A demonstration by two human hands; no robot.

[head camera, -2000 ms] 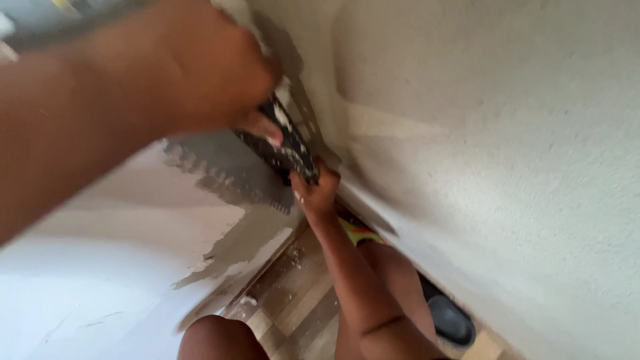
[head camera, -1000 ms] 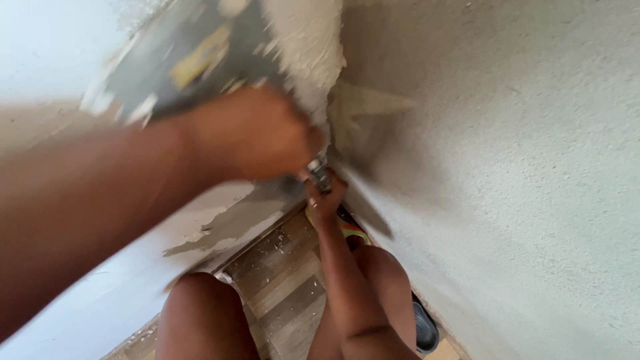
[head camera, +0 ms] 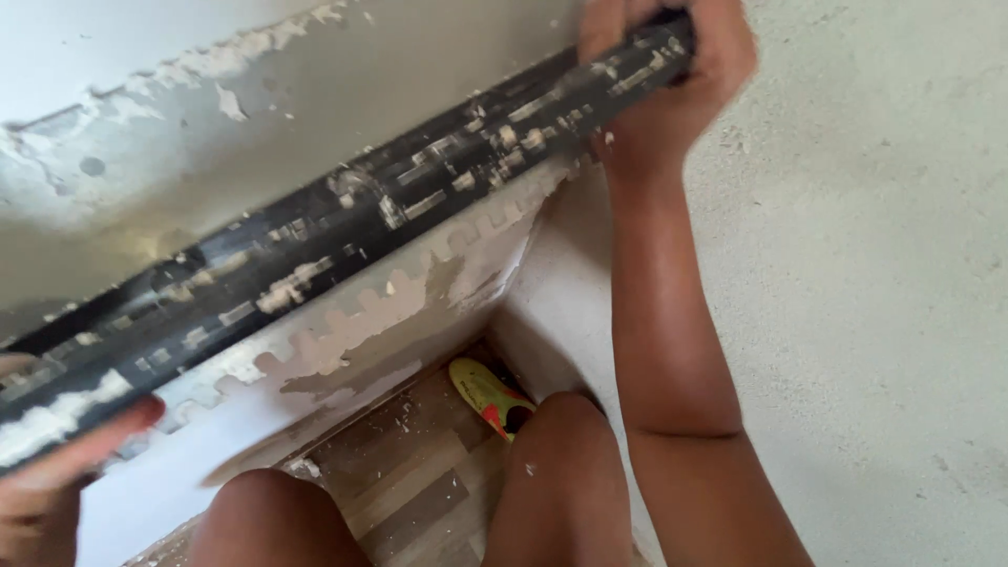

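Observation:
A wide notched metal trowel with a long black handle runs diagonally across the view, its handle spotted with dried filler. My left hand grips the handle at the lower left, its fingers partly cut off by the frame. At the upper right, my right hand is closed around the other end. The toothed edge stands before the left wall, which bears a patch of grey-beige compound. Whether the teeth touch the wall cannot be told.
A rough pale wall rises on the right and meets the left wall in a corner. Below are my bent knees, a yellow-green shoe and a wood-pattern floor with white specks.
My left hand has moved from the upper middle to the lower left. My right hand has risen from the corner to the upper right. The handle now spans much of the view.

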